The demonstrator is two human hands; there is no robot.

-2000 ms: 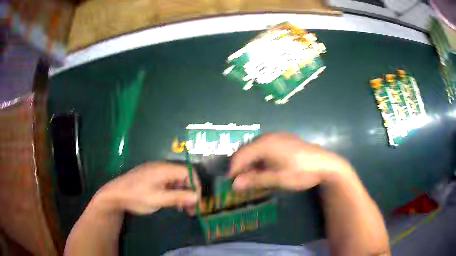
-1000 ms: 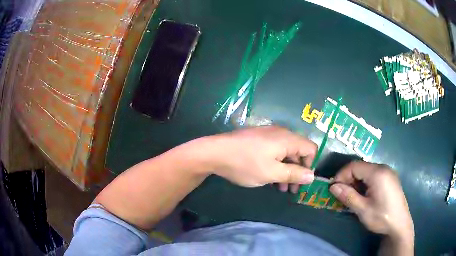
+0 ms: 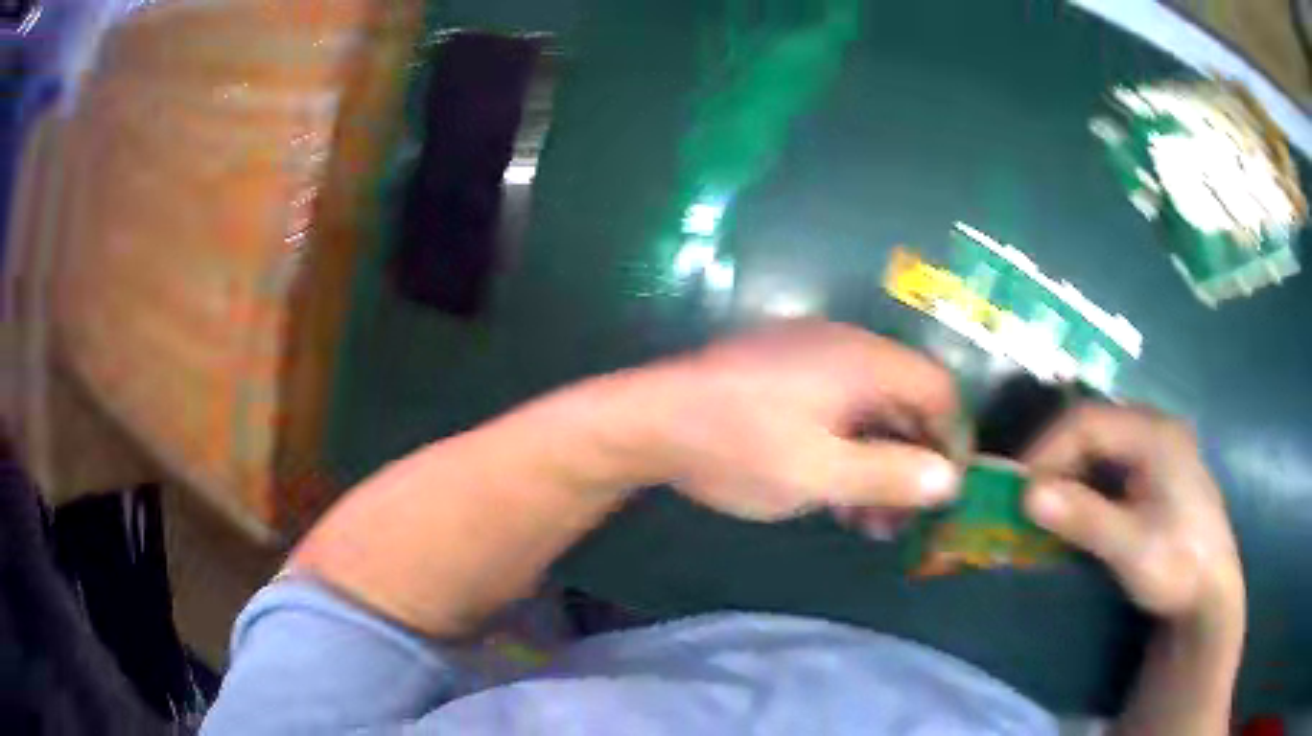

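Observation:
The frame is blurred. My left hand (image 3: 820,431) and my right hand (image 3: 1144,503) pinch a small green board piece (image 3: 993,503) between them, low at the right of centre. Its lower edge shows orange parts. Fingers hide its ends. Just beyond the hands a board strip (image 3: 1029,309) lies on the dark green bench top (image 3: 921,130), with a pale edge and yellow-orange flex at its left end.
A blurred pile of green waste rails (image 3: 763,108) lies beyond my left hand. A black smartphone (image 3: 468,173) is at the left, beside an orange plastic-wrapped carton (image 3: 187,245). A stack of separated strips (image 3: 1216,187) lies at the far right.
Both hands have shifted slightly to the right with the board piece. The thin green rail that stood up at my left fingers no longer shows there.

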